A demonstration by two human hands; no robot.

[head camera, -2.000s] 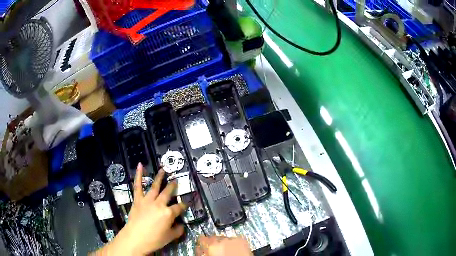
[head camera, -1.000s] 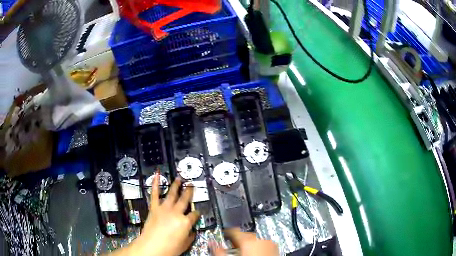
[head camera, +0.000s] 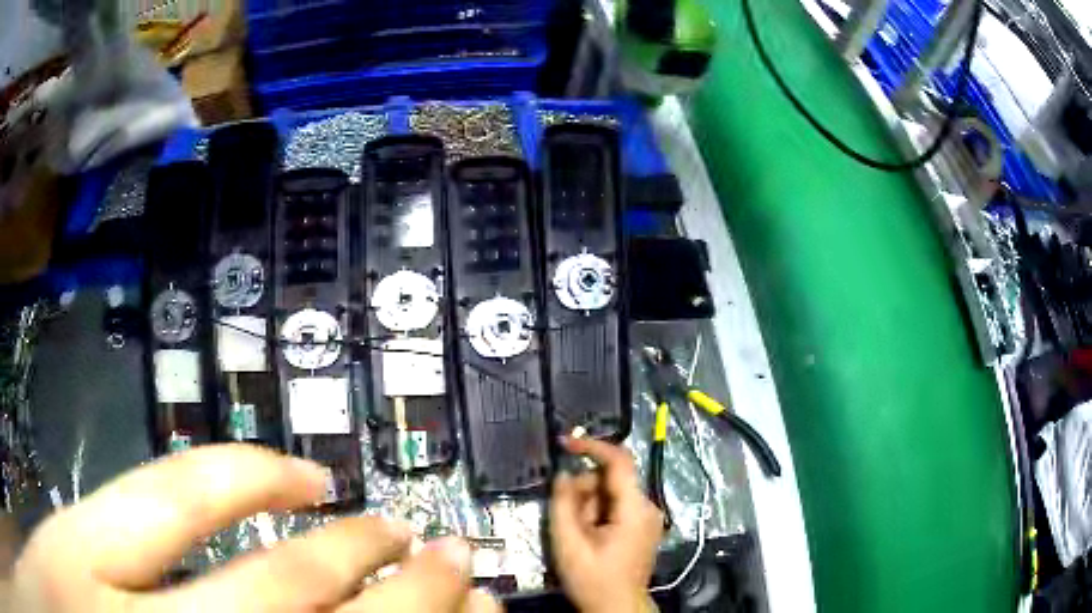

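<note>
Several long black housings lie side by side, each with a silver-white disc (head camera: 406, 301). White modules (head camera: 320, 405) lie below the discs on the left ones; small green boards (head camera: 413, 449) show at some lower ends. The two right ones (head camera: 505, 419) show bare ribbed surfaces there. A thin dark wire runs across the housings towards my right hand (head camera: 605, 521), whose fingertips pinch a small pale piece (head camera: 578, 434) over the lower ends. My left hand (head camera: 240, 533) is large and blurred at the bottom left, fingers spread near the lower ends; its grip is unclear.
Yellow-and-black pliers (head camera: 713, 419) and a black square cover (head camera: 668, 279) lie right of the housings. Blue screw bins (head camera: 523, 120) stand behind. The green belt (head camera: 838, 359) runs along the right. A heap of thin parts (head camera: 18, 371) is at the left edge.
The view has shifted downwards. My left hand has drawn back from the housings towards the bottom left. My right hand has risen into view with a small pale piece at its fingertips.
</note>
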